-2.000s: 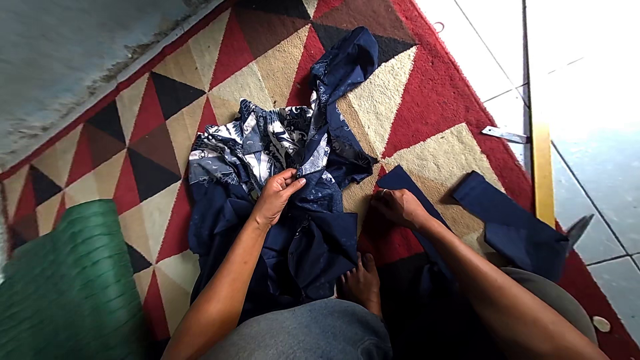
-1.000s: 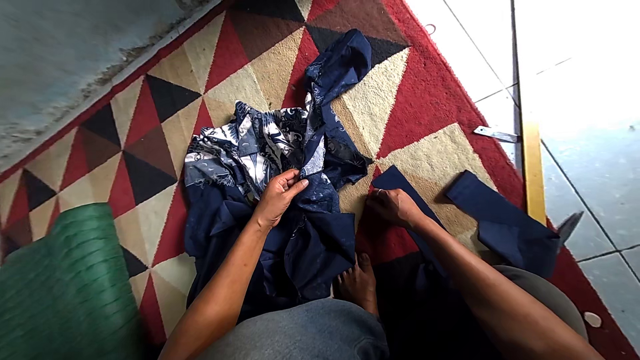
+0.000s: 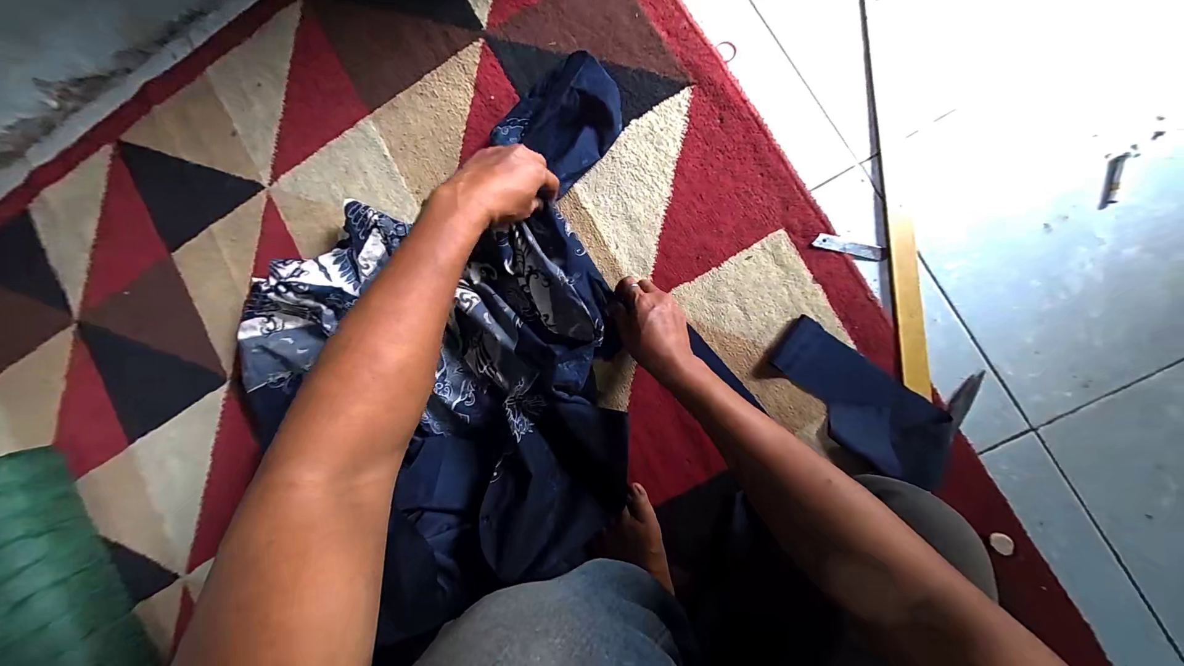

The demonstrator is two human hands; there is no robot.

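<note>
A navy garment with white-and-grey batik-patterned fabric (image 3: 481,370) lies bunched on the rug. My left hand (image 3: 509,185) is closed on its upper part, just below a folded navy section (image 3: 578,116) that sticks out toward the top. To the right, my right hand (image 3: 652,324) grips the garment's dark right edge, fingers curled; the fingertips are partly hidden. A navy strip of cloth (image 3: 726,365) shows beside my right wrist, partly under the forearm. Another folded navy cloth piece (image 3: 860,398) rests apart at the right, near the rug's border.
The rug (image 3: 731,139) has a geometric triangle pattern. At its right edge lie a yellow wooden strip (image 3: 908,305) and a small metal ruler-like piece (image 3: 848,246) on floor tiles. A green textured bundle (image 3: 65,564) is at lower left. My bare foot (image 3: 643,536) is near the garment.
My left hand has moved up from the garment's middle to its upper part. My right hand has moved up and left onto the garment's right edge. The patterned fabric has shifted and bunched.
</note>
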